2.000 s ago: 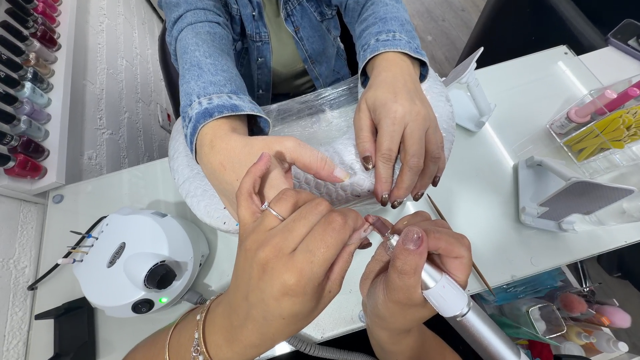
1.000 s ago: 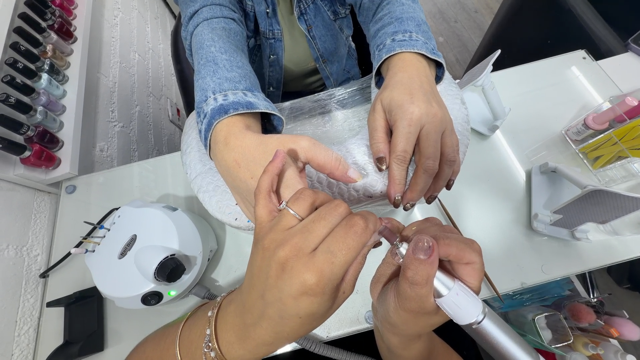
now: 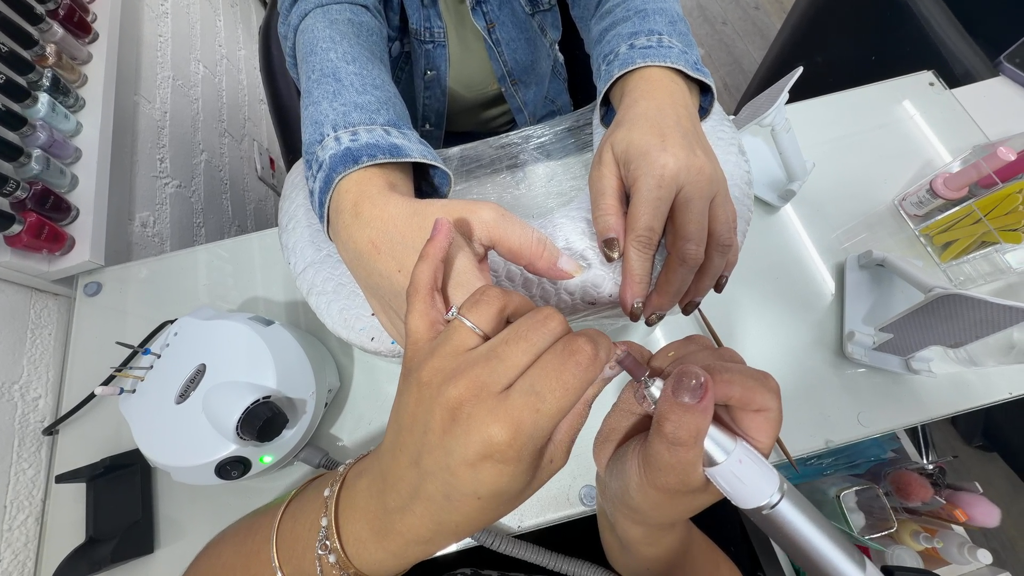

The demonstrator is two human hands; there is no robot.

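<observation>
My right hand [image 3: 680, 416] is closed around a silver and white nail drill handpiece [image 3: 752, 480]. Its brown sanding bit [image 3: 632, 364] meets a fingertip of the person opposite, beside my left hand. My left hand [image 3: 496, 400], wearing a ring and bracelets, is closed on that person's fingers, which it mostly hides. The held hand [image 3: 416, 232] shows its thumb lying toward a white textured hand rest [image 3: 328, 288]. The person's other hand [image 3: 668, 192], with glittery brown nails, lies on the rest's plastic wrap. Left of my hands stands the white nail drill machine [image 3: 232, 392], its green light lit.
Nail polish bottles [image 3: 40, 176] line a rack at left. A black cradle [image 3: 108, 512] stands at lower left. Right are folding stands [image 3: 928, 320], a clear box of yellow files [image 3: 976, 224] and a bin of brushes and bottles [image 3: 912, 512]. A thin stick [image 3: 720, 344] lies beside my right hand.
Both my hands keep their holds, with the drill bit at the person's fingertip throughout. My right hand has turned slightly, and the brown bit shows more plainly now.
</observation>
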